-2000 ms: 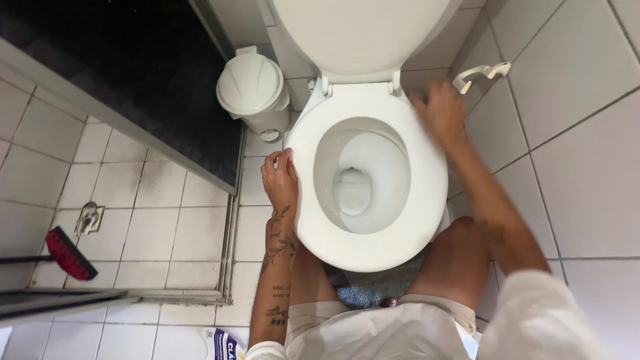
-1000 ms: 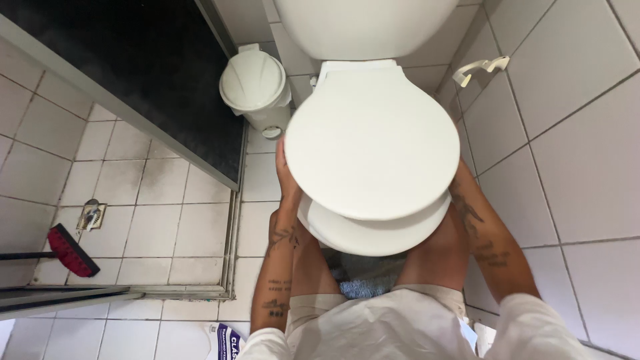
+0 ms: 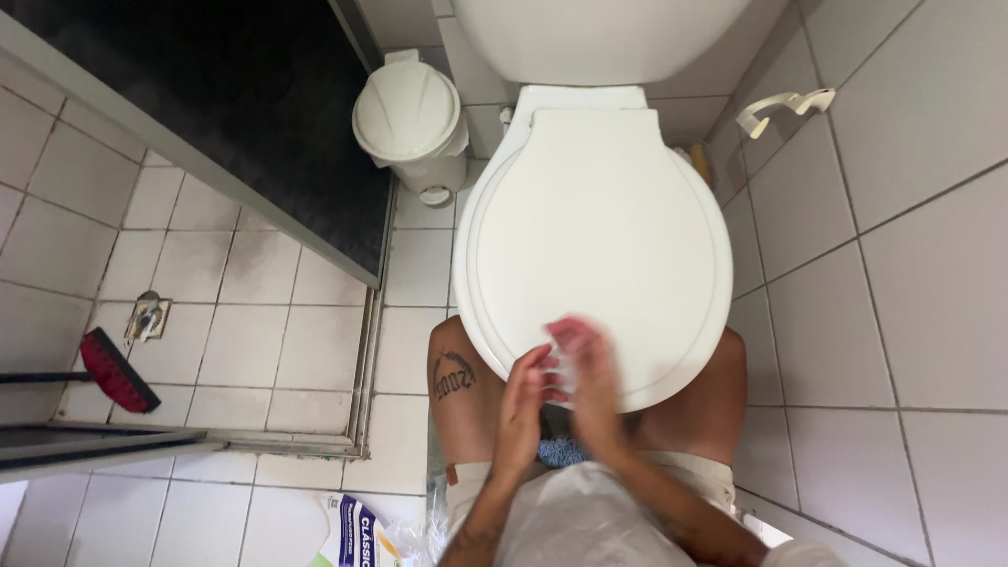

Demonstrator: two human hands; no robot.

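A white toilet lid (image 3: 598,244) lies closed over the seat and bowl, its narrow end toward the tank (image 3: 602,35). Over the front part of the lid are both of my hands, close together. My left hand (image 3: 531,394) has its fingers curled loosely and holds nothing that I can see. Beside it on the right, my right hand (image 3: 587,358) is blurred, its fingers bent toward the left one; nothing shows in it. Whether the fingers touch each other I cannot tell. Below the hands, between my legs, a blue shaggy mat (image 3: 563,452) shows in part.
Left of the toilet stands a white pedal bin (image 3: 409,118). A dark shower door (image 3: 236,118) borders a tiled floor with a drain (image 3: 148,316) and a red squeegee head (image 3: 118,370). On the right wall is a white paper holder (image 3: 787,109). Printed packaging (image 3: 362,535) lies at bottom left.
The lid was raised two seconds ago, with my hands at the seat's sides. One second ago they were at the sides of the partly lowered lid; now it is down and they are together in front.
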